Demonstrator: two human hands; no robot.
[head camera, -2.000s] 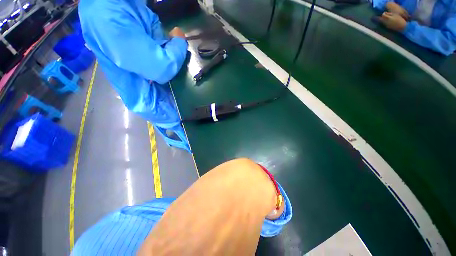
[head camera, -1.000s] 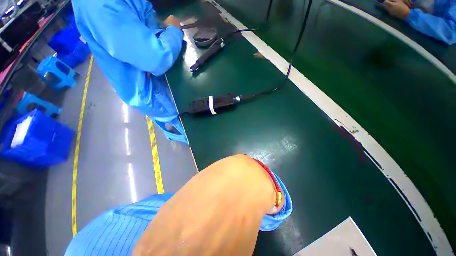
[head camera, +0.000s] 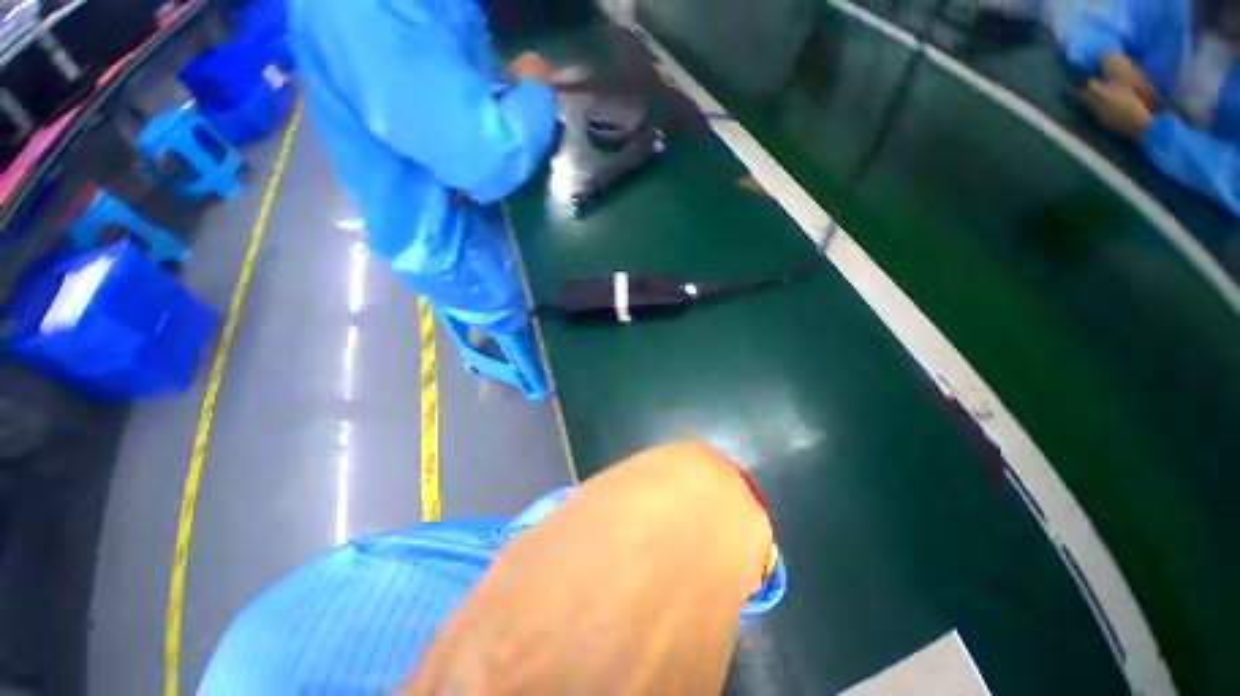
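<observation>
A bare hand with a red bracelet and blue cuff at its wrist, seemingly my left hand (head camera: 605, 585), fills the bottom middle, very close to the camera. Its fingers are cut off by the bottom edge, so what they hold is hidden. My right hand is out of the picture. A corner of a white sheet (head camera: 932, 674) lies on the dark green bench (head camera: 707, 388) at the bottom right. A black stick-shaped tool with a white band (head camera: 623, 297) lies on the bench beyond my hand, touching nothing of it.
A person in a blue smock (head camera: 422, 123) is at the bench's left edge. Another black tool (head camera: 619, 167) and a dark coil (head camera: 612, 123) lie near them. A white rail (head camera: 925, 340) borders the green conveyor (head camera: 1034, 299). Another person's hands (head camera: 1122, 95) show at top right.
The view has shifted, so the bench tools and the person on the left appear further right. The white sheet shows less than one second ago. My hand stays bent close to the camera.
</observation>
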